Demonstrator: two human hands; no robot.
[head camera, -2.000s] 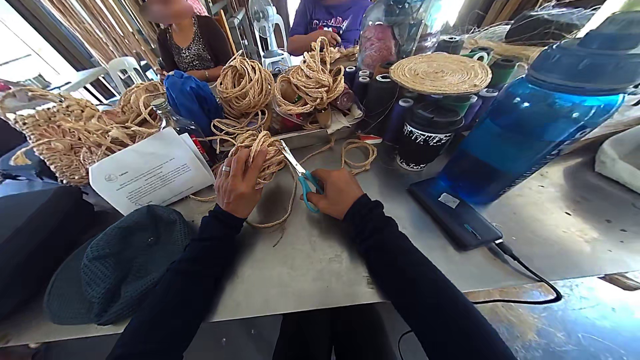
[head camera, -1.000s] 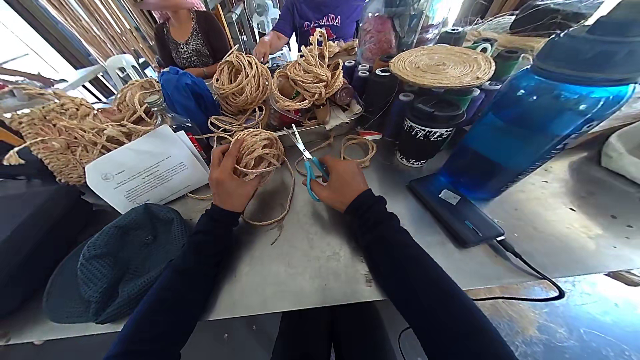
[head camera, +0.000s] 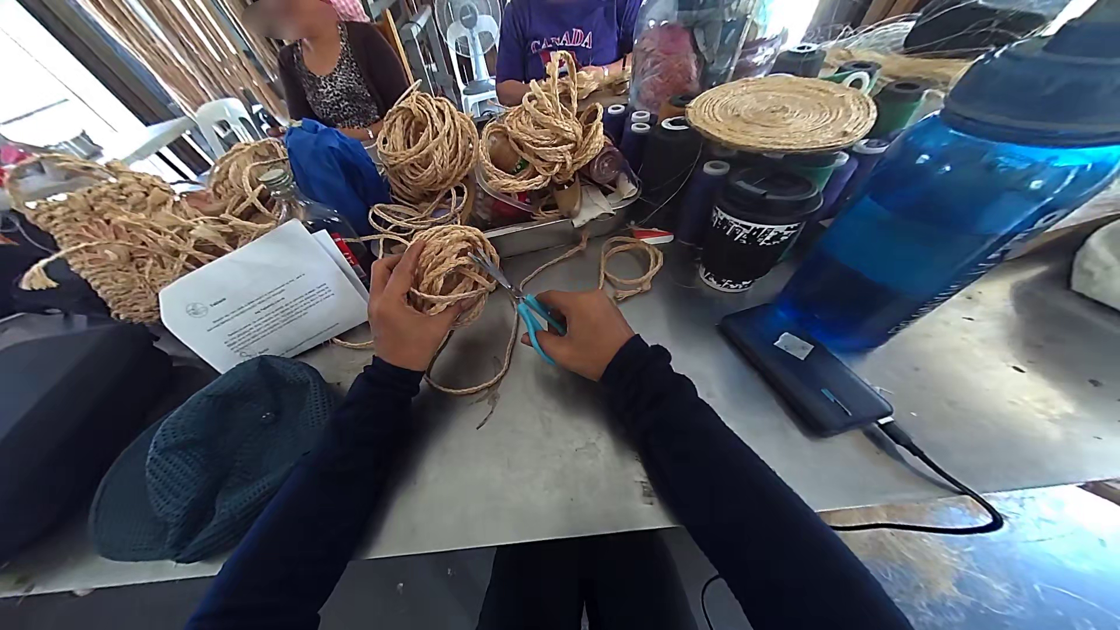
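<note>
My left hand (head camera: 404, 315) holds a round coil of braided natural-fibre rope (head camera: 455, 267), its fingers around the coil's left side. In my right hand (head camera: 588, 331) is a pair of scissors (head camera: 530, 313) with light-blue handles, fingers in the loops. The blade tips lie against the coil's right side, and part of the blades is hard to make out. A loose loop of the rope (head camera: 477, 389) hangs below the coil onto the metal table (head camera: 560, 464). Two larger rope bundles, one (head camera: 427, 144) at left and one (head camera: 547, 140) at right, sit behind on a tray.
A printed paper (head camera: 262, 297) and a dark cap (head camera: 236, 455) lie at left. On the right are a black cup (head camera: 752, 232), a power bank (head camera: 805, 372) with a cable and a blue bottle (head camera: 927, 210). Thread spools stand behind. Two people sit across the table.
The scissors' blades, spread and apart from the coil one second ago, are now at the coil's right side. My left hand stays around the coil.
</note>
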